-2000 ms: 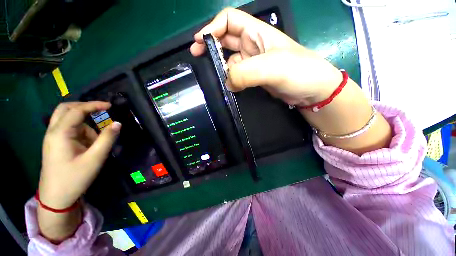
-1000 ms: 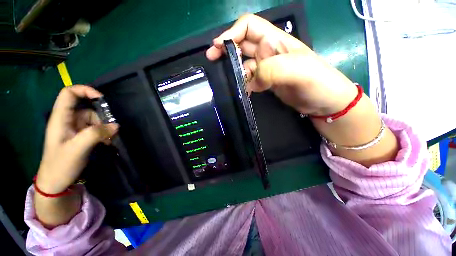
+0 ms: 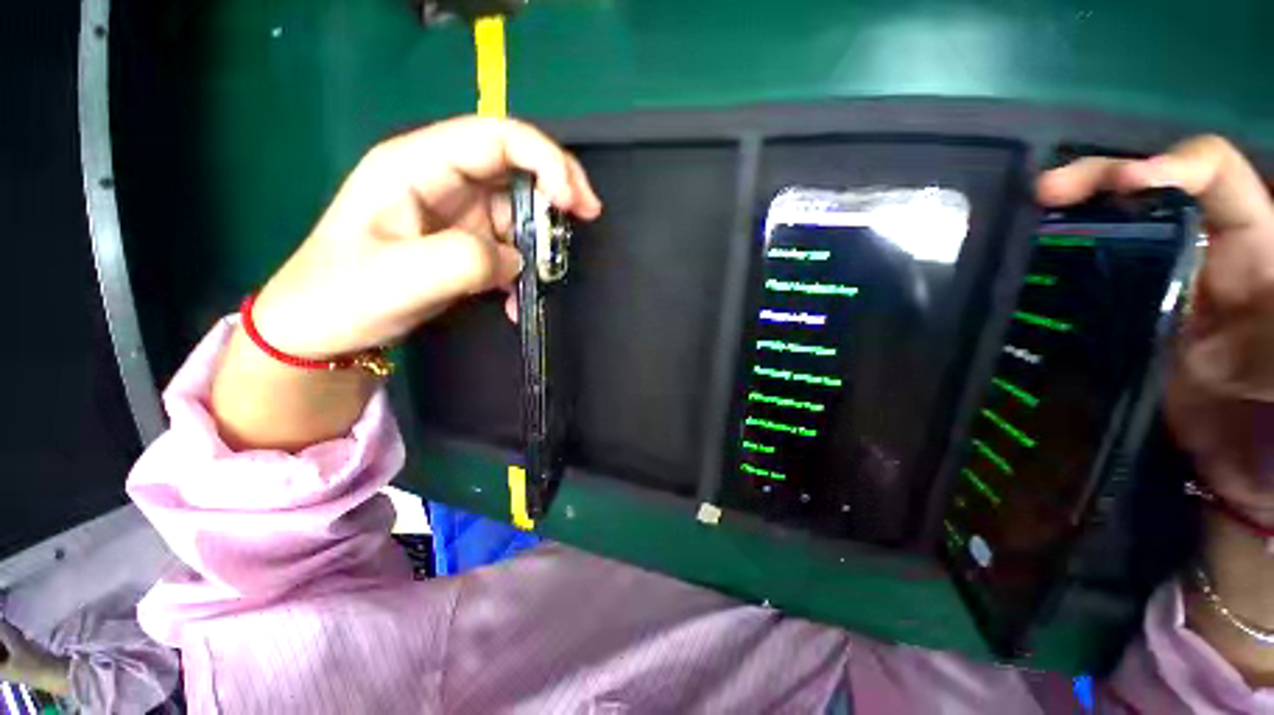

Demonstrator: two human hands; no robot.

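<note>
My left hand (image 3: 419,245) holds a smartphone (image 3: 532,349) edge-on above the left part of the black phone tray (image 3: 650,307); its camera bumps face right. A second smartphone (image 3: 852,405) lies face up in a tray slot, with green text lines on a black screen and glare at its top. My right hand (image 3: 1213,266), partly cut off by the right edge, grips a third smartphone (image 3: 1062,419) by its upper end. That phone is tilted, its lit screen with green lines facing left.
Yellow marking tape (image 3: 491,67) is stuck on the green bench (image 3: 782,56) behind the tray, with another strip at the front edge. A metal frame (image 3: 105,224) stands at the far left. Blue plastic (image 3: 482,538) shows below the bench edge. Another person's sleeve (image 3: 84,636) is at lower left.
The view has swung left. The phone in my left hand is now raised edge-on, clear of its slot. The phone in my right hand has turned from edge-on to show its screen.
</note>
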